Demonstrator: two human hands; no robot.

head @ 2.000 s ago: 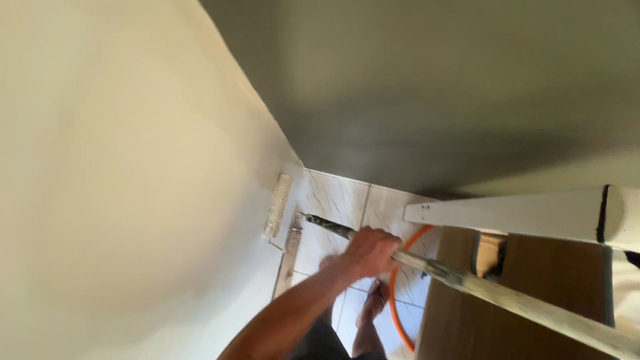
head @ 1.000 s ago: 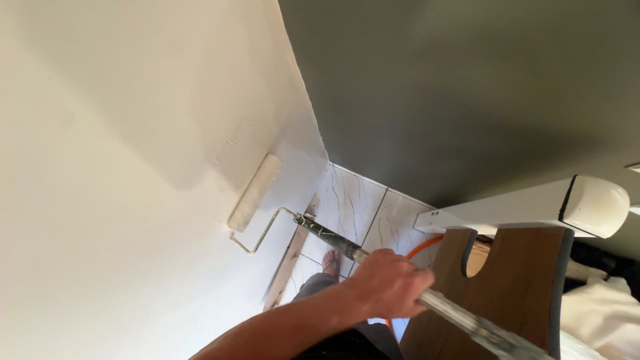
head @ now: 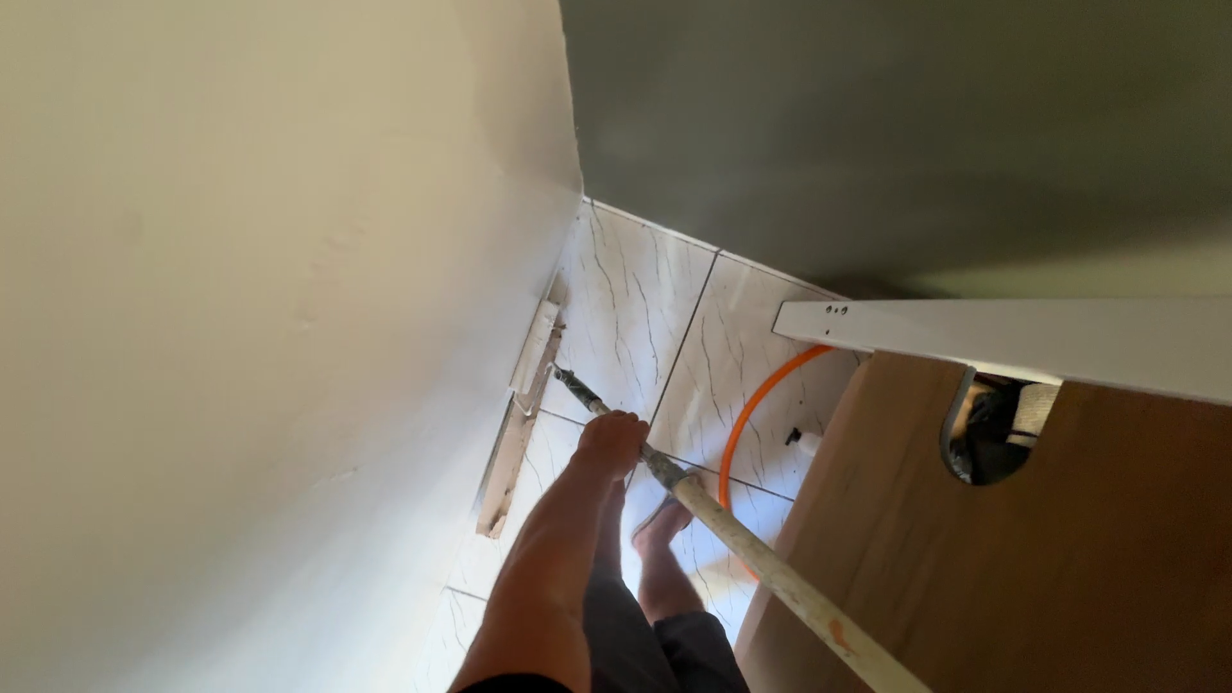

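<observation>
My left hand (head: pixel 614 445) is closed around the upper part of a paint-spattered extension pole (head: pixel 760 558), which runs to the lower right edge. At the pole's far end, a paint roller (head: pixel 534 348) rests low against the pale wall (head: pixel 318 289), just above the floor edge. Its wire frame is partly hidden from above. A narrow wooden strip (head: pixel 515 462) lies along the foot of that wall, beside the roller. My right hand is out of view.
A dark green-grey wall (head: pixel 866 135) meets the pale one at a corner. An orange hose (head: pixel 746 419) curves over marbled floor tiles (head: pixel 626 298). Wooden furniture (head: pixel 914 539) with a cutout and a white beam (head: pixel 1001 337) stand at right. My legs are below.
The roller has moved down the pale wall to near the floor, and my left hand has moved with the pole. The view has shifted, showing more floor and hose.
</observation>
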